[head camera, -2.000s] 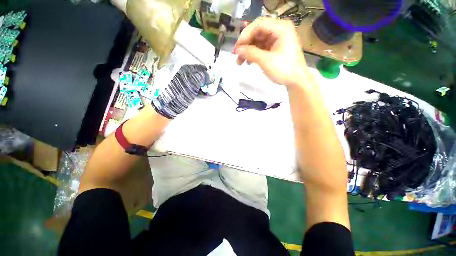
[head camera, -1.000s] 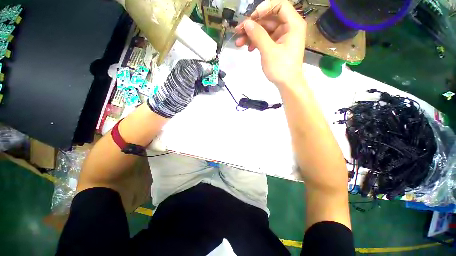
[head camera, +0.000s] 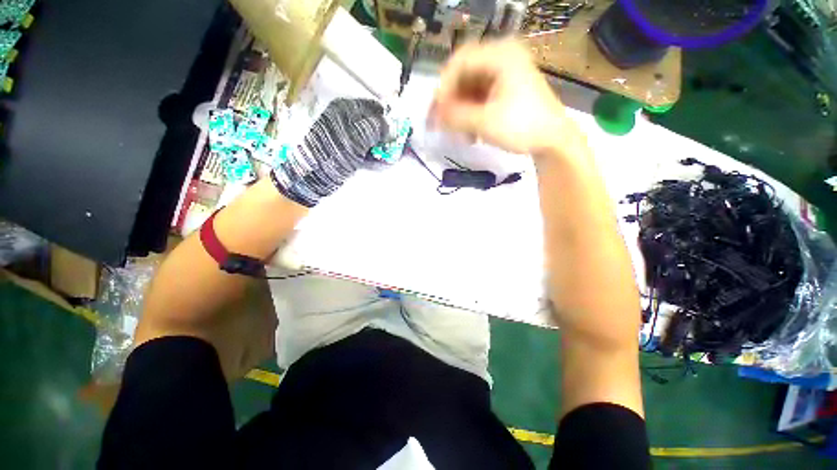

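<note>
My left hand (head camera: 338, 147), in a striped knit glove, grips a small green circuit board (head camera: 392, 139) at its fingertips, below a dark soldering iron (head camera: 407, 62). A black cable (head camera: 468, 178) runs from beside the board to a tied bundle on the white bench. My bare right hand (head camera: 491, 96) is raised right of the iron, fingers curled and blurred; no solder strand can be made out there now.
Loose circuit boards (head camera: 240, 142) lie left of the glove, beside a large black tray (head camera: 83, 128). A yellowish hood (head camera: 289, 32) hangs at the upper left. A black cable pile (head camera: 725, 262) lies at right; a purple-rimmed fan (head camera: 633, 37) stands behind.
My right hand rose with a thin strand in its fingers a second ago, then came back down. My left hand still holds the board, now turned slightly. The cable bundle shifted a little up and right.
</note>
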